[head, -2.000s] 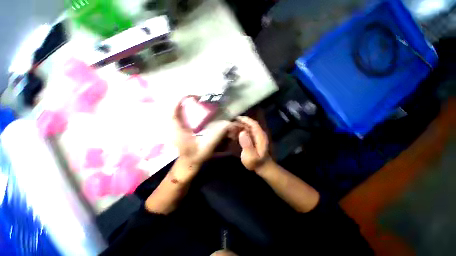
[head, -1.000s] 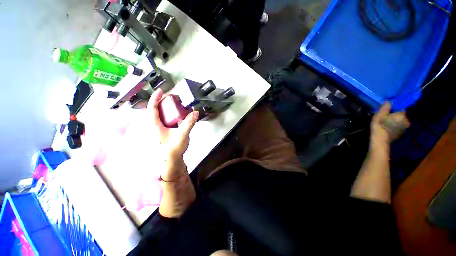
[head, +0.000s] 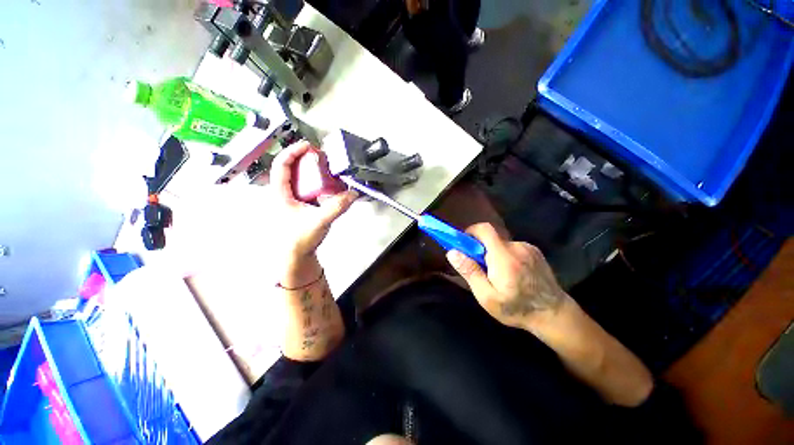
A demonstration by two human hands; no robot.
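My left hand (head: 305, 204) holds the pinkish-red moulded cover (head: 312, 176) at one end of the mould bar, fingers curled round it. The grey metal mould core (head: 344, 152) and the bar with dark posts (head: 387, 165) extend to the right of the cover over the white bench. My right hand (head: 514, 274) is shut on the blue handle of the air blow gun (head: 448, 236). Its thin metal nozzle points left, with the tip at the edge between cover and core. Glare washes out part of the cover.
More mould bars (head: 270, 56) and a green bottle (head: 196, 111) are at the back of the white bench (head: 383, 96). A blue tray (head: 627, 152) with coiled hose is right. Blue crates (head: 74, 374) are left. Black items (head: 155, 222) lie back left. A person's legs (head: 440, 52) are beyond the bench.
My right hand has come from the blue tray's edge to the bench with the blow gun, its nozzle now at the cover. My left hand still holds the cover.
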